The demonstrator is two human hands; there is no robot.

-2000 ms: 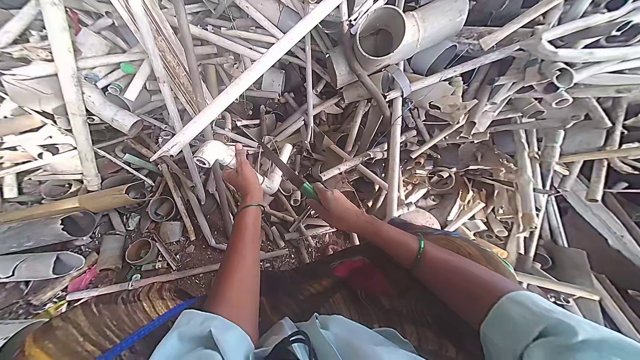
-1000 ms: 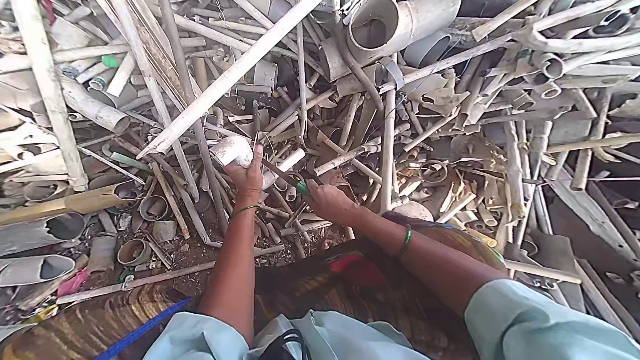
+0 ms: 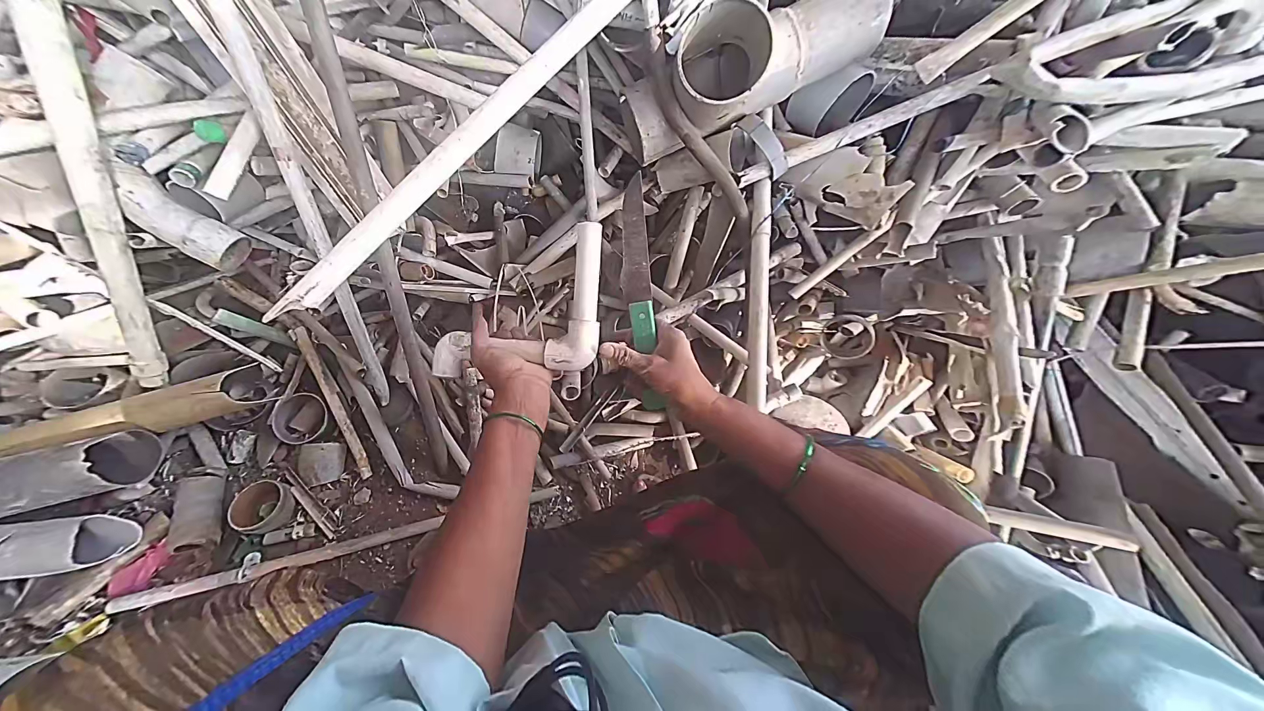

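Note:
My left hand [image 3: 515, 373] holds a white plastic pipe piece with elbow fittings [image 3: 571, 348] by its horizontal arm; one length of it points away from me, and one elbow shows left of the fingers. Just right of the pipe, my right hand [image 3: 670, 367] grips the green handle of a knife-like tool [image 3: 642, 321]. Its dark, flat blade points away from me, roughly side by side with the upright pipe length. The blade does not touch the pipe. My fingers hide part of the handle and part of the horizontal arm.
Scrap pipes and broken plastic pieces lie heaped all around. A long pale strip [image 3: 444, 158] slants across the heap beyond my left hand. A wide grey pipe [image 3: 731, 64] lies at the top. Patterned cloth [image 3: 612, 563] covers my lap.
The elbow pipe has turned in my left hand, so one length now points away from me. The blade, earlier slanting left by the pipe, now points away from me, apart from it.

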